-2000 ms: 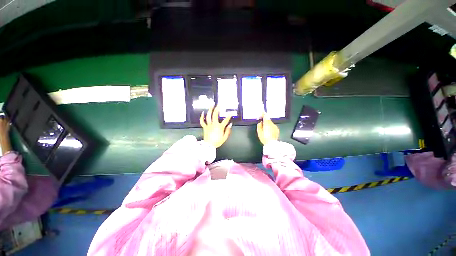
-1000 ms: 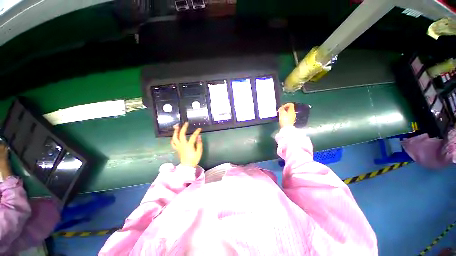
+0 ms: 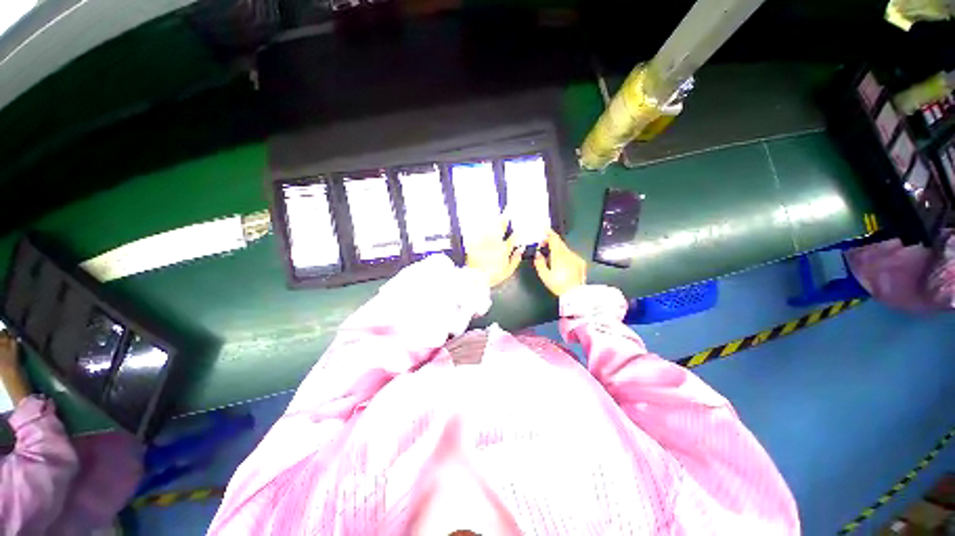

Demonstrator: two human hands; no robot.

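A black phone tray (image 3: 361,278) lies on the green bench, with several smartphones (image 3: 426,209) side by side in it, all with white lit screens. My left hand (image 3: 492,254) is over the lower part of the fourth phone from the left, fingers spread, holding nothing. My right hand (image 3: 560,265) is at the lower edge of the rightmost phone, fingertips near its screen; it holds nothing that I can see. A loose phone (image 3: 619,227) with a dark screen lies on the bench right of the tray.
Another black tray (image 3: 49,305) lies angled at left beside a person's hand (image 3: 13,369). A long white strip (image 3: 168,247) lies left of my tray. A yellow-wrapped post (image 3: 625,115) stands behind at right. A blue stool (image 3: 675,302) is below the bench.
The two left phones went from dark to white screens. My left hand moved right across the tray. My right hand came back from the loose phone to the tray. The view has shifted.
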